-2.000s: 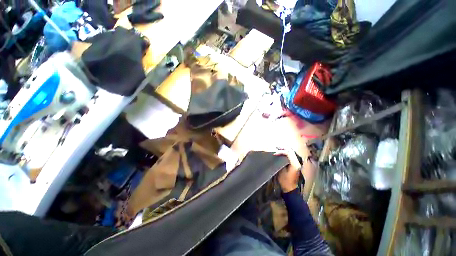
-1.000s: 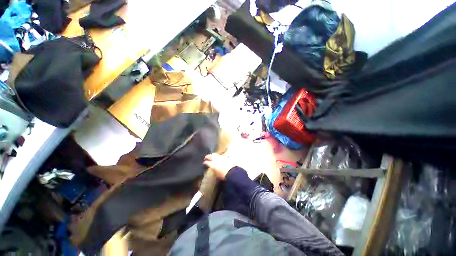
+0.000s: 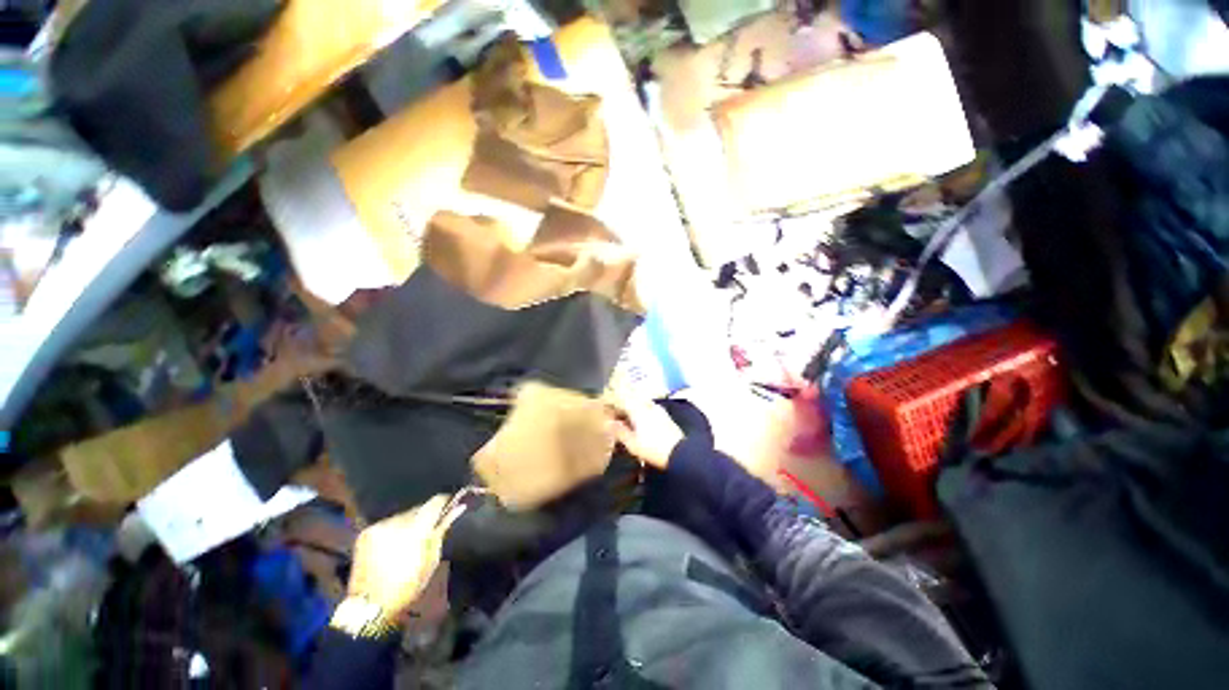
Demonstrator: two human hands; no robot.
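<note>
A tan-brown cloth piece (image 3: 546, 448) is held up in front of me, slightly blurred. My right hand (image 3: 650, 431) pinches its right edge. My left hand (image 3: 402, 555) is at its lower left corner, with something small, thin and dark at the fingertips; whether it grips the cloth is unclear. Two-tone garment panels lie beneath, with a black-grey section (image 3: 492, 334) behind the tan piece and brown sections (image 3: 532, 254) further forward. The lower dark cloth is partly hidden by my hands and the tan piece.
A yellow-brown carton (image 3: 384, 196) and white board lie forward. A red plastic basket (image 3: 943, 398) stands on the right beside black cloth (image 3: 1105, 553). Dark scraps (image 3: 795, 290) litter the floor. A white machine table edge (image 3: 108, 290) is at left, with dark cloth (image 3: 135, 88) over it.
The view has moved closer to the pile. The long dark panel held earlier now lies on the pile. A tan piece is now raised in my right hand, and my left hand has come fully into view.
</note>
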